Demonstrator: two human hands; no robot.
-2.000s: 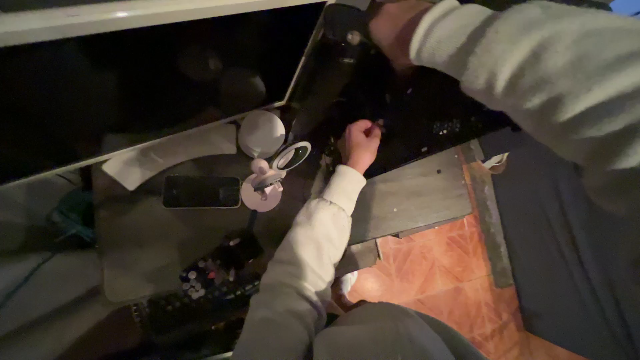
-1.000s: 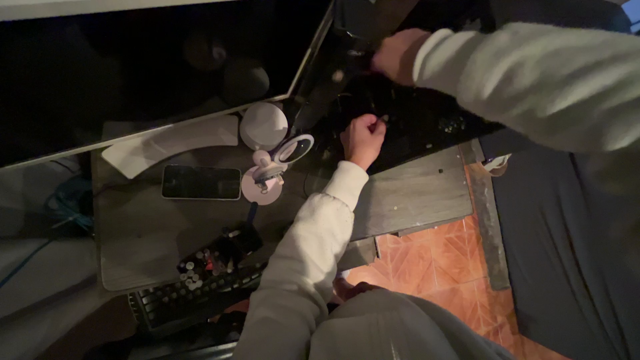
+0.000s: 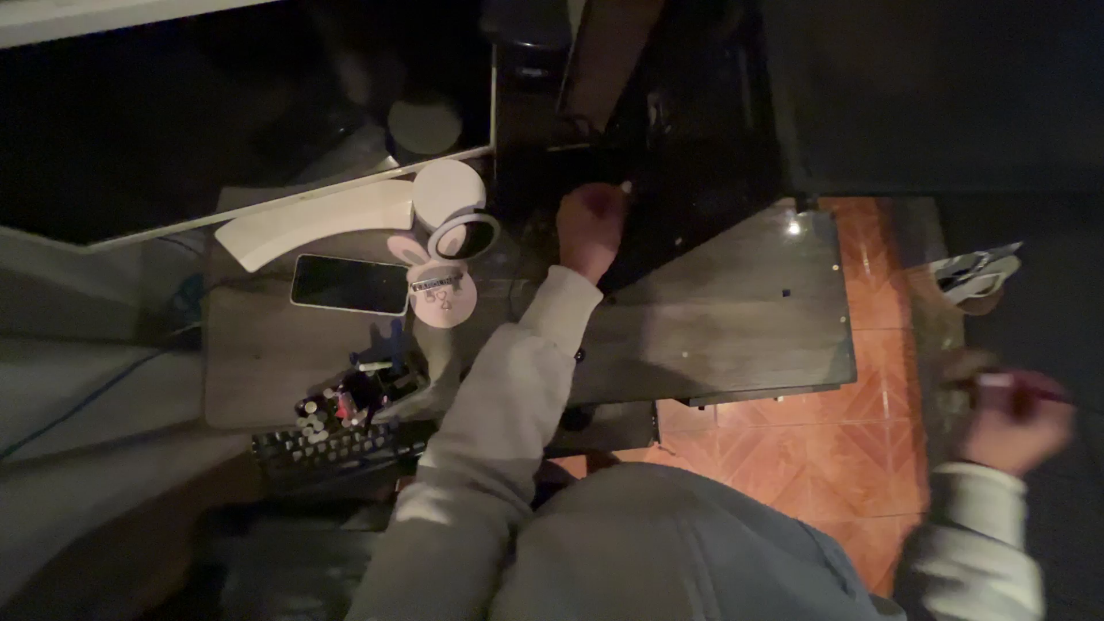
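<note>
My left hand is at the front edge of a black glossy case or panel that lies on the wooden desk; its fingers are curled and what they hold, if anything, is too dark to tell. My right hand is blurred, out at the far right beyond the desk end, with its fingers bent; a small pale spot shows at them. Nearest to it is a pale bundle on dark fabric.
A monitor stands at the upper left. Below it are a smartphone, a white round lid or container, a pink rabbit-shaped stand, small bottles and a keyboard. Orange tiled floor shows beyond the desk.
My right hand has moved from the top of the dark case, beside my left hand, down to the far right. My left hand remains at the case.
</note>
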